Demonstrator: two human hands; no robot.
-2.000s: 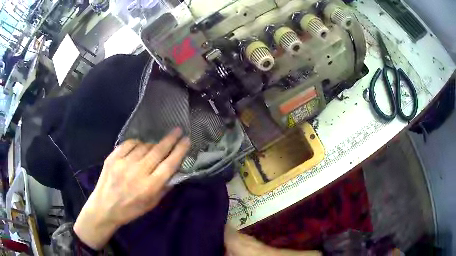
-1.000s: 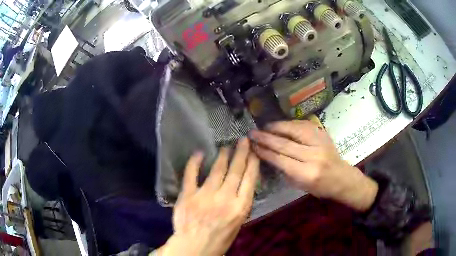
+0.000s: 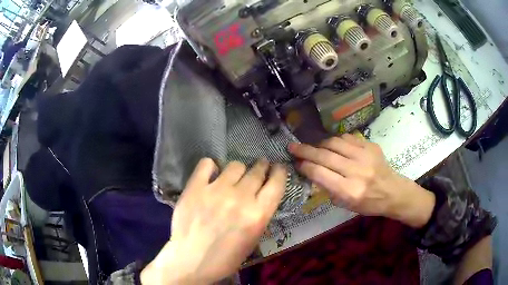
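The grey striped piece (image 3: 248, 133) lies under the head of the overlock machine (image 3: 228, 42), its left part folded, with a pale overlocked edge. My left hand (image 3: 225, 209) presses on its near part with bent fingers. My right hand (image 3: 356, 175) pinches its right edge just below the dark cloth plate (image 3: 303, 119). The dark navy garment body (image 3: 111, 122) is heaped left of the striped piece. The needle area (image 3: 262, 106) is at the cloth's far edge; the exact needle point cannot be told.
Black-handled scissors (image 3: 451, 106) lie at the right on the white table (image 3: 401, 139). Cream tension knobs (image 3: 321, 51) stand on the machine front. The yellow tray (image 3: 316, 201) is mostly hidden by my right hand and cloth. Other tables are at the far left.
My right hand has come up from the table's front edge to the cloth by the cloth plate. My left hand has moved right and nearer. The striped piece now spreads over the tray.
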